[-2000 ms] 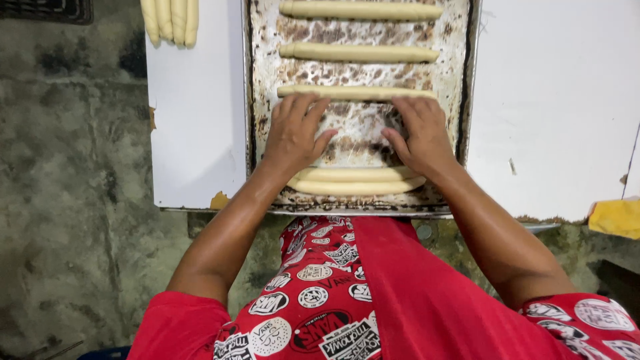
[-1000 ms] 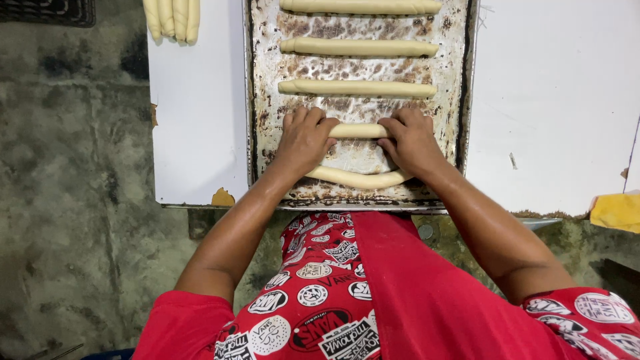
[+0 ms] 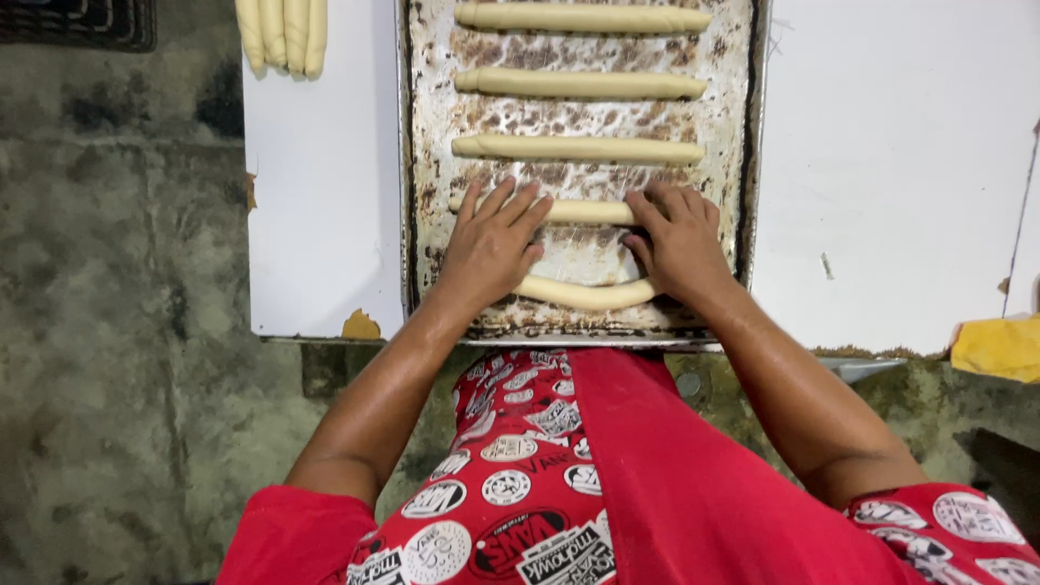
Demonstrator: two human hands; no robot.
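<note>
Several long dough sticks lie crosswise on a stained metal baking tray [image 3: 601,175]. The fingers of my left hand [image 3: 496,244] rest flat and spread on the left part of one dough stick [image 3: 589,212]. My right hand [image 3: 678,231] lies over the right end of the same stick, fingers bent a little. Nearer to me, a curved dough stick [image 3: 589,293] sags towards the tray's front edge, its two ends hidden by my hands. Beyond my fingers are three straight sticks, the nearest of them [image 3: 577,149] parallel to the one I touch.
More dough sticks [image 3: 284,36] lie side by side on the white tabletop [image 3: 325,203] at the far left. The table's front edge is chipped. A yellow cloth [image 3: 998,349] hangs at the right corner. A dark plastic crate [image 3: 77,23] is at the upper left.
My hands first were at the stick that now lies beyond them. Then they took hold of another stick near the front pair, and it now lies straighter and farther from me, under spread fingers.
</note>
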